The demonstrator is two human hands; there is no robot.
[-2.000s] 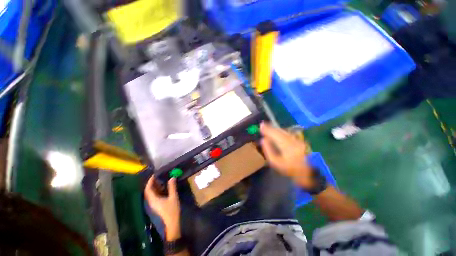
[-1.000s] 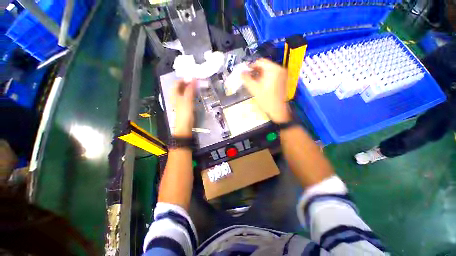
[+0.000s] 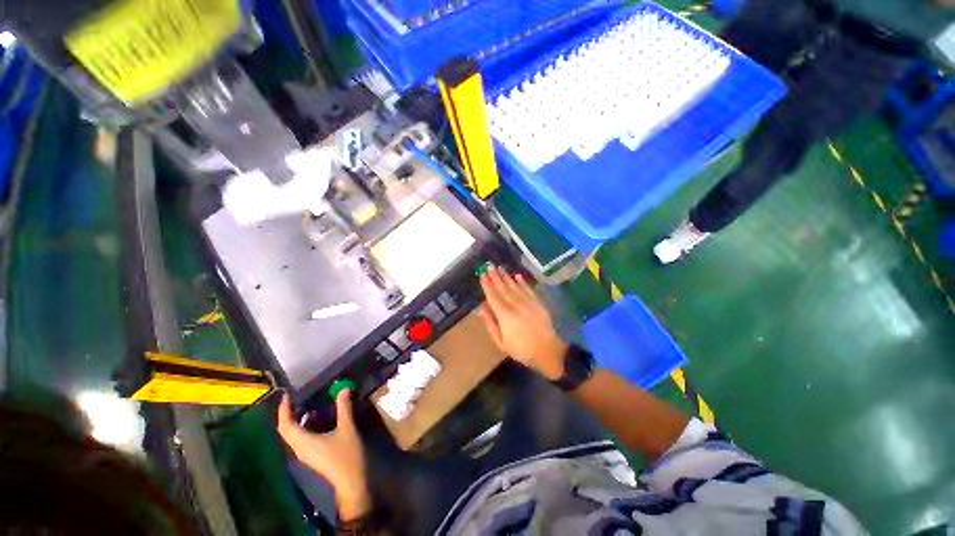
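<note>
My left hand (image 3: 329, 448) is at the front left corner of the machine, its thumb at the green button (image 3: 341, 389) and its fingers around the corner. My right hand (image 3: 517, 320) lies at the other green button (image 3: 485, 269), fingertips on it. Both hands hold nothing. The metal fixture (image 3: 361, 251) stands at the centre of the machine bed (image 3: 274, 283), below the machine head (image 3: 232, 120) with its fluffy white wrap (image 3: 278, 191). White plastic parts (image 3: 409, 385) lie on the cardboard pad (image 3: 450, 369). Whether a part sits in the fixture I cannot tell.
A large blue bin (image 3: 607, 204) with rows of white parts is at the right. A small blue bin (image 3: 633, 341) is low at the right. Yellow-black sensor bars (image 3: 471, 131) flank the bed. A red button (image 3: 420, 330) is front centre. A person's leg (image 3: 749, 173) is beyond the bin.
Both hands have come back from the fixture area to the green buttons at the front corners. The camera view has turned and shifted.
</note>
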